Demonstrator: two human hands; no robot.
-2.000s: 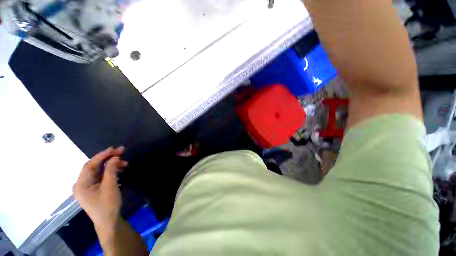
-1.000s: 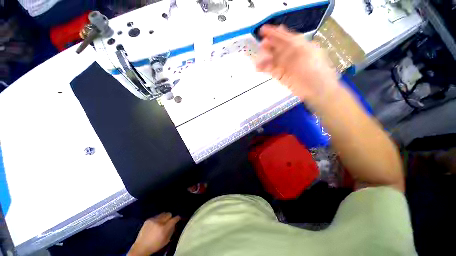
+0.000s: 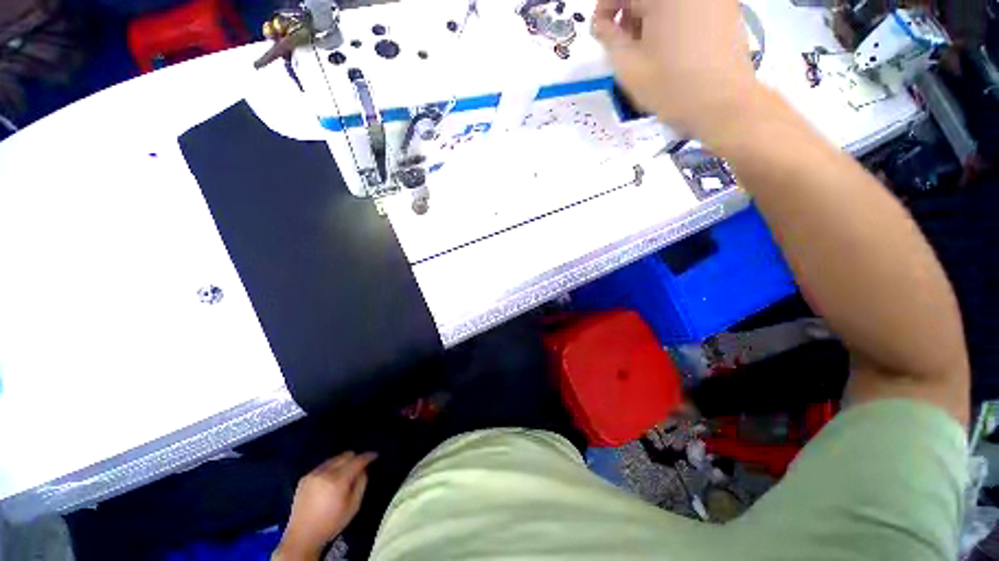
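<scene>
A black fabric panel (image 3: pixel 318 263) lies across the white machine table and hangs over its front edge toward my lap. Its right edge passes under the needle area (image 3: pixel 383 192) of the white sewing machine head (image 3: pixel 515 99) with a blue stripe. My right hand (image 3: pixel 685 60) is raised over the right part of the machine head, partly cut off by the top edge; whether it holds anything is not clear. My left hand (image 3: pixel 329 499) is low, below the table's front edge, by the dark hanging cloth, fingers bent; its grip cannot be told.
The table's front edge (image 3: pixel 592 263) runs diagonally. Below it are a red stool (image 3: pixel 616 376) and a blue bin (image 3: pixel 723 279). Another red stool (image 3: pixel 186 35) stands behind the table. Another white machine (image 3: pixel 900 42) is at the upper right.
My left hand has dropped from the panel to below the table edge. My right hand has moved up over the machine head. The view has shifted; the panel still lies under the needle area.
</scene>
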